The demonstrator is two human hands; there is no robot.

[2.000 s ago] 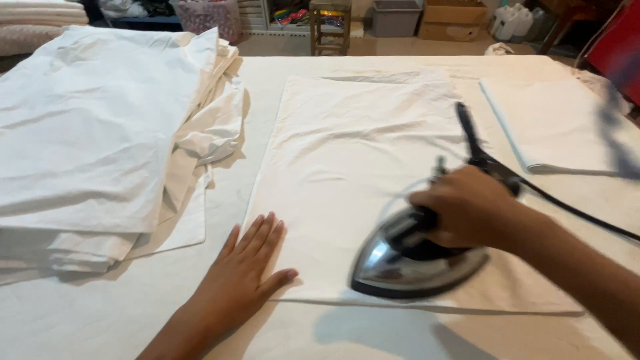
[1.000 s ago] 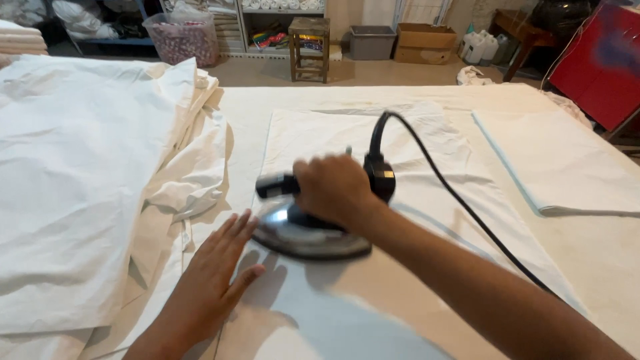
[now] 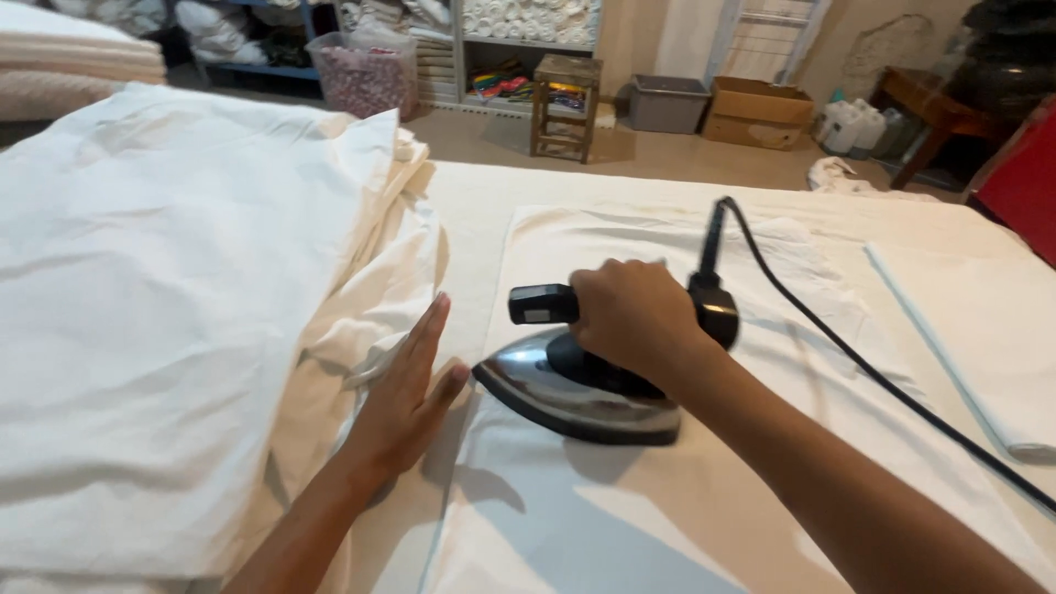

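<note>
My right hand (image 3: 635, 318) grips the black handle of an electric iron (image 3: 577, 396), whose metal body tapers to a tip pointing left. The iron is over a white cloth (image 3: 577, 511) spread on the covered table, its tip at the cloth's left edge. My left hand (image 3: 408, 396) holds nothing; its fingers are extended and the thumb is apart, close to the iron's tip. It lies between that cloth and a large pile of white fabric (image 3: 181, 289) at the left. A black cord rises from the iron's rear and runs to the right.
A folded white cloth (image 3: 982, 330) lies on the right of the table (image 3: 478, 181). Beyond the far edge stand a wooden stool (image 3: 568, 74), a grey bin (image 3: 668, 106), a cardboard box (image 3: 757, 111), a plastic tub (image 3: 367, 74) and shelves with rolled cloth. Something red stands at the far right.
The iron in my right hand has moved left across the cloth since two seconds ago, toward my left hand. Its tip now points left rather than toward the near left.
</note>
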